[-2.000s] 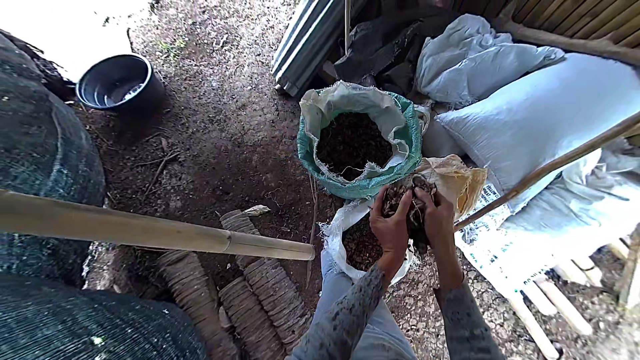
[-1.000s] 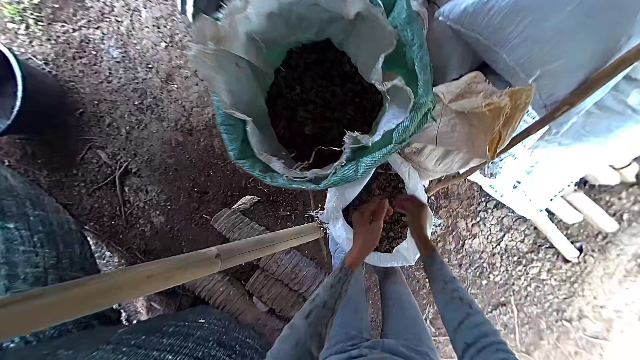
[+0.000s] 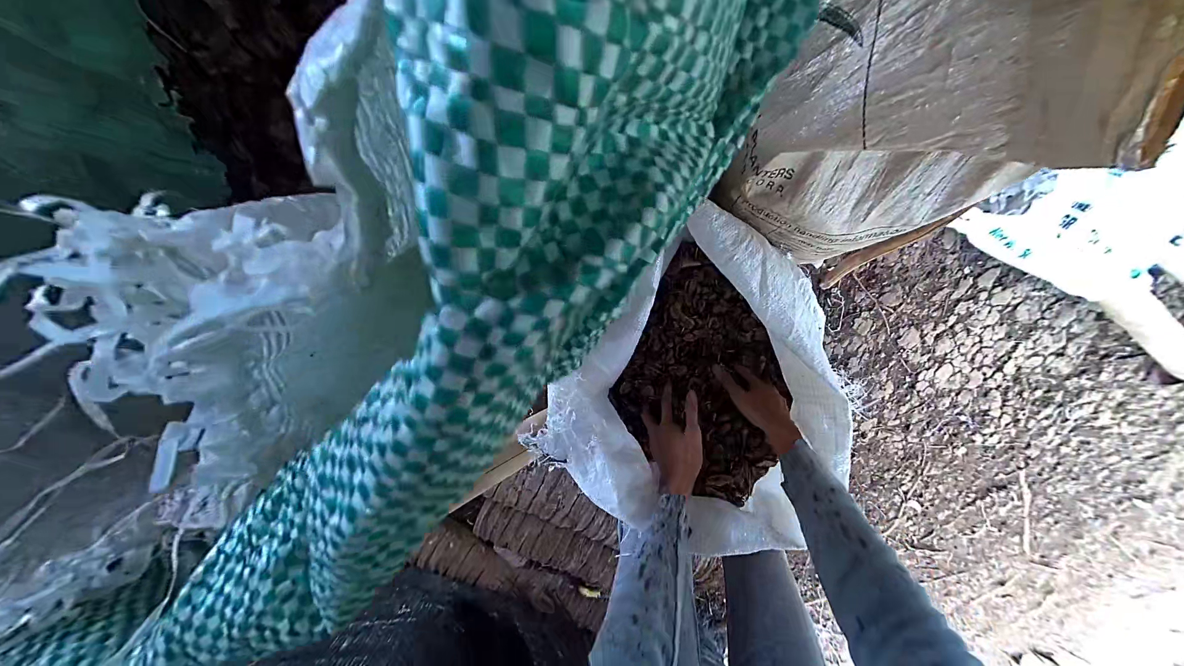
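Note:
A white woven sack (image 3: pixel 819 342) stands with its mouth wide, holding dark brown dried pieces (image 3: pixel 703 324) that look like pods or shells. Inside it, my left hand (image 3: pixel 675 442) lies palm down on the pieces with its fingers spread. To its right, my right hand (image 3: pixel 758 405) rests on the same pieces, fingers apart. Neither hand shows anything gripped. The green and white checkered sack (image 3: pixel 518 203) looms close at the upper left, overlapping the white sack's left rim. Its frayed white liner (image 3: pixel 222 342) hangs beside dark contents.
A brown paper sack with printing (image 3: pixel 888 120) is at the upper right, above a stick (image 3: pixel 888 250). White printed sacking (image 3: pixel 1091 231) lies at the far right. Cracked soil (image 3: pixel 953 398) borders the white sack, and ridged brown rolls (image 3: pixel 546 527) lie at its lower left.
Both hands, raised with a clump of dried material two seconds ago, have gone down into the white sack and let the clump go. The view has moved much closer to the sacks.

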